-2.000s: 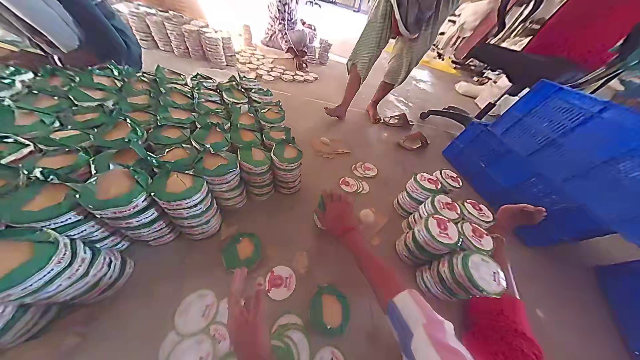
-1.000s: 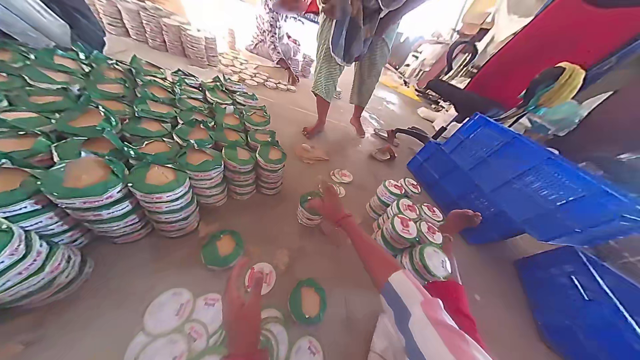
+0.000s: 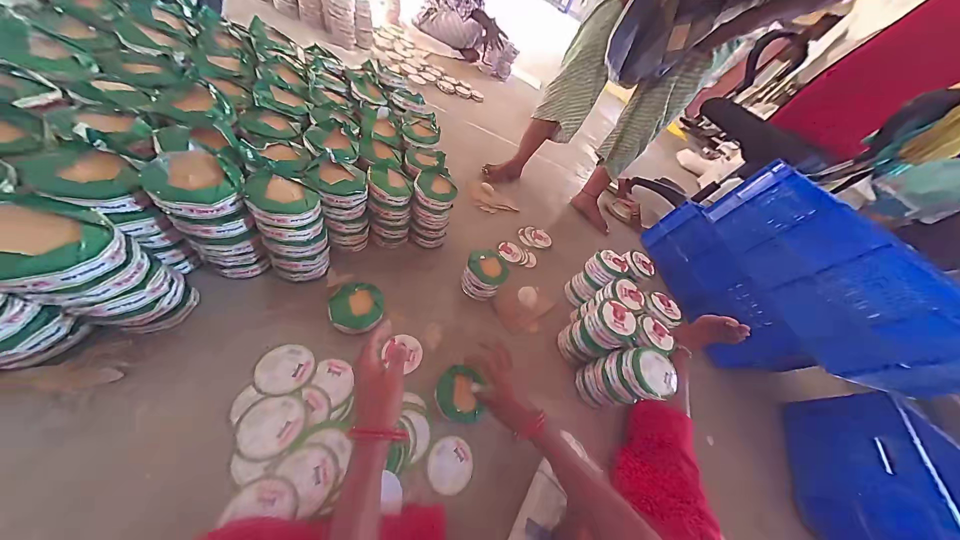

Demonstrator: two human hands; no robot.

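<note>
My left hand (image 3: 379, 382) hovers over the floor beside a round white label with red print (image 3: 403, 353); whether it touches the label cannot be told. Just beyond it lies a green-rimmed round packet (image 3: 356, 307). My right hand (image 3: 501, 384), blurred, is at the right edge of another green-rimmed packet (image 3: 459, 394), fingers apart. Farther off stands a short stack of green-rimmed packets (image 3: 484, 274). Overlapping white round labels (image 3: 271, 427) lie spread around my left forearm. To the right, several rolls of packets with printed tops (image 3: 616, 319) stand close together.
Many tall stacks of green-topped packets (image 3: 285, 217) fill the left. Blue plastic crates (image 3: 817, 277) stand at the right, with another blue crate (image 3: 840, 457) nearer. A person in striped trousers (image 3: 585, 112) stands ahead. Another person (image 3: 457, 30) is beside distant discs. A bare foot (image 3: 716, 330) rests beside the rolls.
My right hand has left the short stack of packets and come back toward me, to the nearer green-rimmed packet. My left hand stays near the printed label.
</note>
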